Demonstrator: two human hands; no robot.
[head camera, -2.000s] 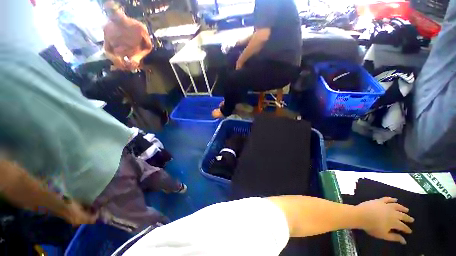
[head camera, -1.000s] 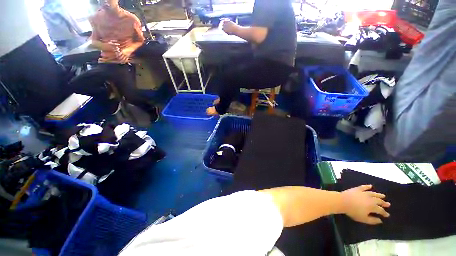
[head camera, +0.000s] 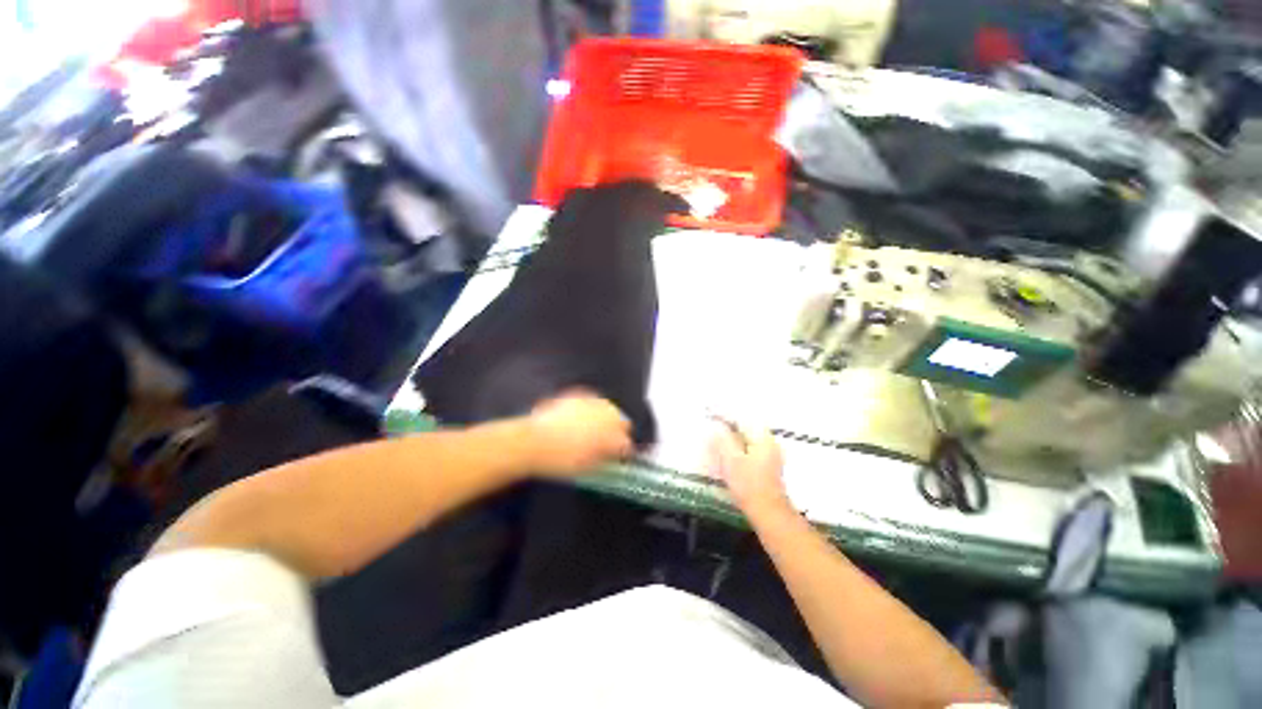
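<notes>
A black cut panel or stack of panels (head camera: 568, 312) lies on the left part of the white sewing table (head camera: 713, 312), its far end against the red basket. My left hand (head camera: 579, 432) is on its near right corner at the table's front edge; blur hides whether the fingers grip it. My right hand (head camera: 745, 464) is just right of the cloth at the front edge, fingers partly curled; I cannot tell if it holds anything. The sewing machine (head camera: 913, 312) with a green panel and lit screen stands to the right.
Black-handled scissors (head camera: 952, 475) lie before the machine. A red basket (head camera: 671, 125) is at the table's far left. A blue crate (head camera: 263, 249) stands on the left. A phone-like black rectangle (head camera: 1176, 305) is on the machine. Grey and black cloth (head camera: 1080, 637) hangs at front right.
The view has swung right, from the crates and people to the sewing table. My left hand has moved from flat on the black cloth to its near corner. My right hand has come into view.
</notes>
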